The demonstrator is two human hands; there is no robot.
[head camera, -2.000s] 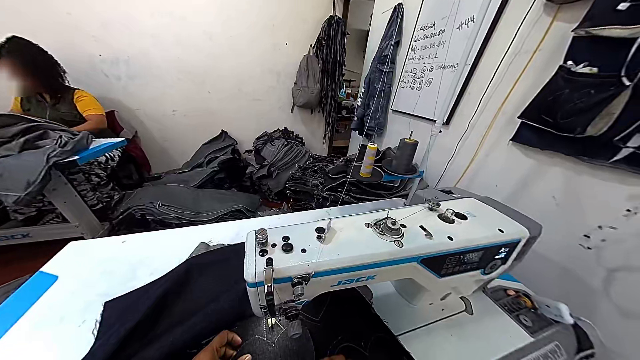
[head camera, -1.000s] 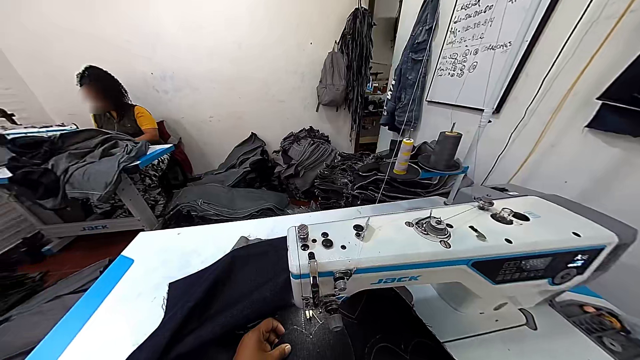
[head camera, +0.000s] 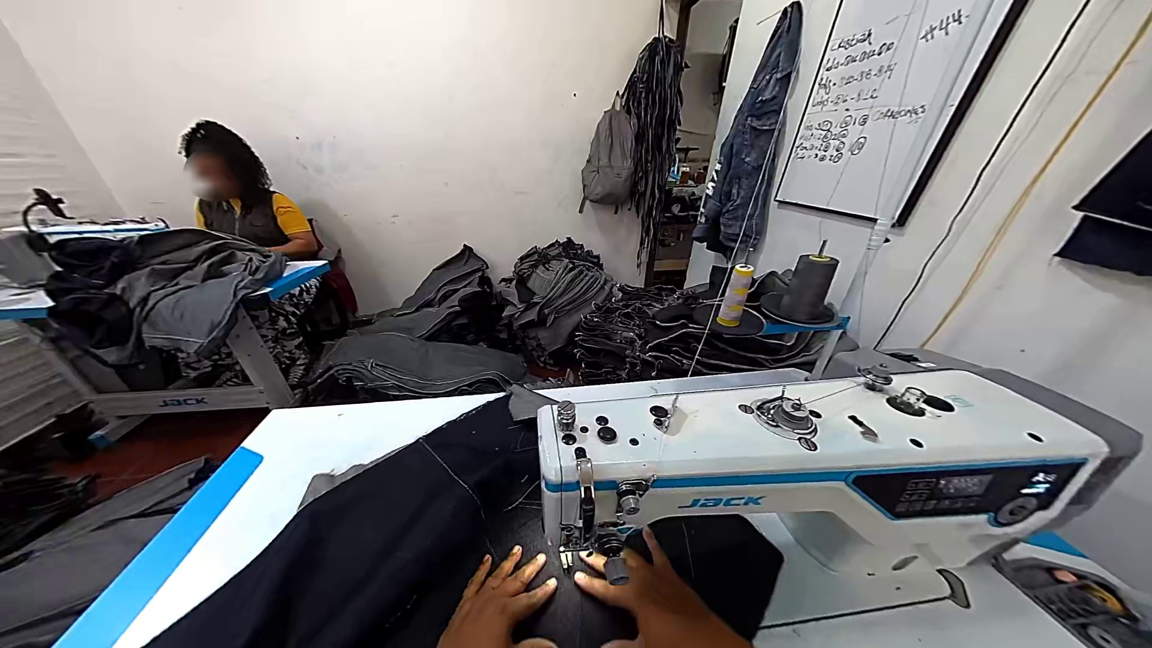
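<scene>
Dark denim fabric lies across the white table of a Jack industrial sewing machine and passes beneath its presser foot. On the left of the foot, my left hand rests flat on the cloth, fingers spread. My right hand presses on the cloth to the right of the foot, its fingers apart and partly behind a knob of the machine head. Neither hand pinches the fabric visibly. A white-and-yellow thread cone and a dark thread cone stand behind the machine.
Piles of dark grey garment pieces lie behind the table. At the left, a person sits at another machine table heaped with grey cloth. A tray of small items is at the right edge. A whiteboard bears writing.
My right hand, not clearly seen earlier, now shows on the cloth right of the presser foot. My left hand has its fingers spread out, where they were bent together. The view has shifted left.
</scene>
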